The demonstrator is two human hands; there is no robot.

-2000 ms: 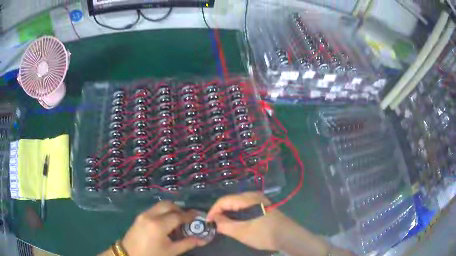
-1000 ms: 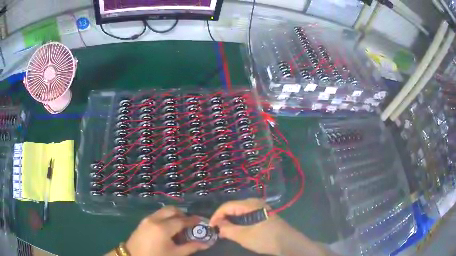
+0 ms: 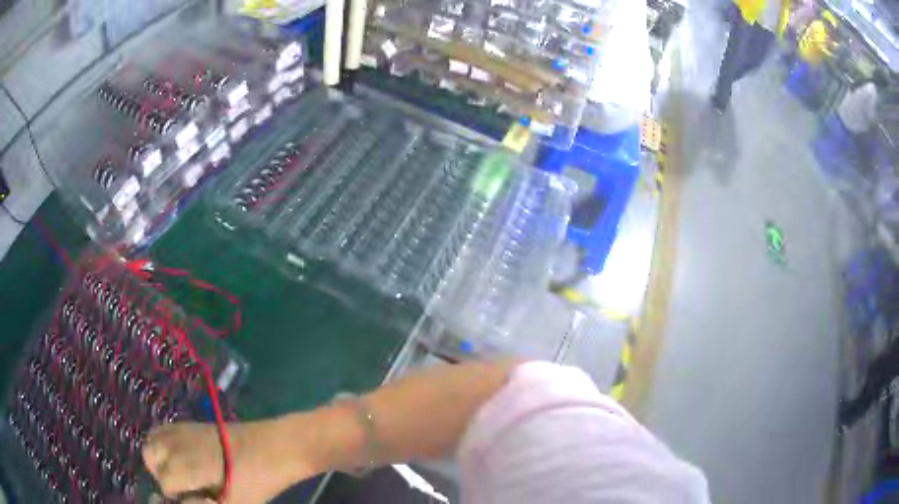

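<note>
My right hand (image 3: pixel 192 458) is at the lower left over the main clear tray, fingers curled. A thicker red cable (image 3: pixel 219 413) passes over it to a dark piece, partly cut off at the bottom edge, that looks like the end of the black wired tool in the hand. The fingertips' contact is hidden. The main tray (image 3: pixel 232 372) holds many rows of small dark shiny wired parts (image 3: pixel 94 369) with thin red leads. My left hand and the round silver fixture are not in view.
A mostly empty clear tray (image 3: pixel 340 187) has a few parts at its upper left. Stacked trays with white labels (image 3: pixel 187 138) stand upper left. A blue crate (image 3: pixel 616 167) is beyond the bench. A person's dark-clothed legs (image 3: pixel 739 54) are in the aisle at top right.
The view has swung right, so trays shift left and the aisle appears. My right hand has left the silver fixture and is over the main tray. My left hand, fixture, fan, notepad and monitor are out of view.
</note>
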